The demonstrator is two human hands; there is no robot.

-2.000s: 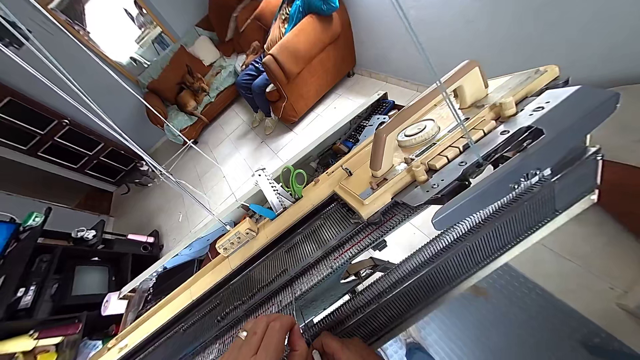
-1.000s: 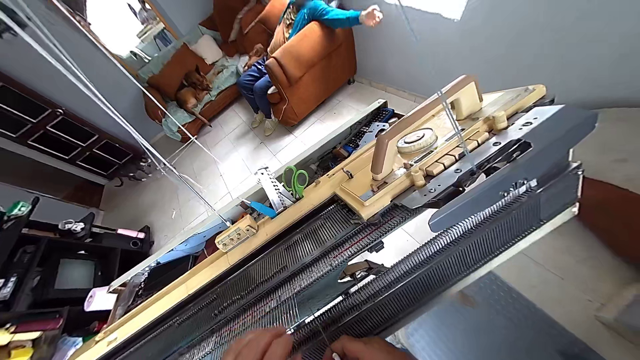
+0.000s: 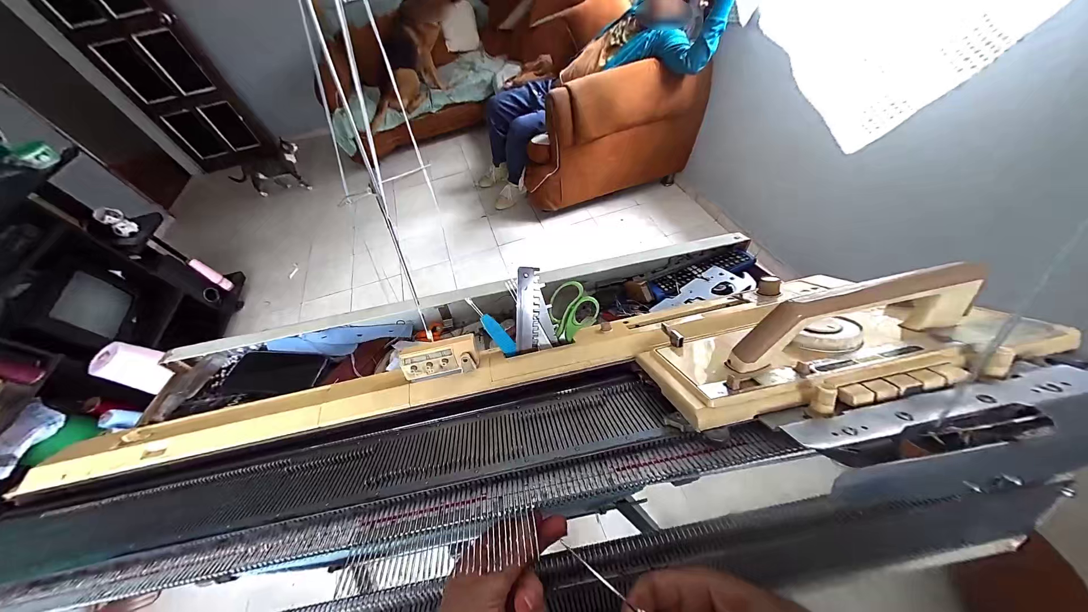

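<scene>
A knitting machine with two needle beds (image 3: 544,425) crosses the view, its beige carriage (image 3: 816,357) at the right. My left hand (image 3: 501,569) is at the bottom middle, with fingers behind thin white strands (image 3: 510,540) between the beds; whether it grips anything is unclear. Low and to its right, my right hand (image 3: 710,591) pinches a thin pale strand or thin tool (image 3: 599,574) that slants up toward the left fingers. The lower part of both hands is cut off by the frame.
Green-handled scissors (image 3: 576,313), a metal comb-like tool (image 3: 531,310) and a blue-handled tool (image 3: 495,331) stand behind the rear bed. Beyond, a person (image 3: 595,68) sits on an orange armchair (image 3: 637,127). A dog (image 3: 412,59) and a cat (image 3: 276,170) are near.
The view has turned and tilted. The seated person's arm, stretched out a second ago, is now raised near the head. My left fingers now show behind the strands between the beds.
</scene>
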